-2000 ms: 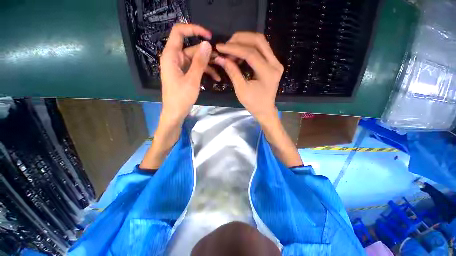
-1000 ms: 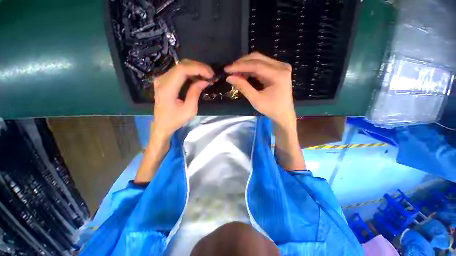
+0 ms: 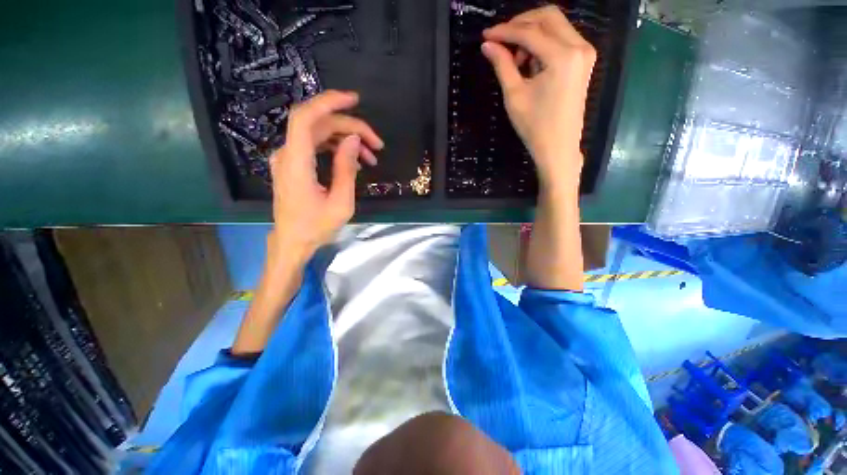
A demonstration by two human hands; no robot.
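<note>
A black partitioned tray (image 3: 440, 111) lies on the green bench. Dark glossy plastic parts (image 3: 265, 65) are jumbled in its left section. Small gold-coloured contacts (image 3: 421, 179) lie at the near edge of its middle section. Dark parts with bright points (image 3: 469, 121) fill its right section in rows, partly under my right hand. My left hand (image 3: 316, 172) is over the tray's near left part, fingers apart, with nothing visible in it. My right hand (image 3: 548, 88) is over the rows, thumb and index fingertips close together; whether they hold something cannot be seen.
Clear plastic trays (image 3: 734, 153) are stacked at the right on the green bench (image 3: 102, 111). Dark wrapped strips (image 3: 56, 343) stand at lower left beside a brown cardboard box (image 3: 149, 306). Blue stools (image 3: 701, 394) and people in blue (image 3: 775, 436) are at lower right.
My hands were together over the middle section around a small dark piece. They have parted: my right hand moved right and away over the rows, and my left opened and moved slightly left.
</note>
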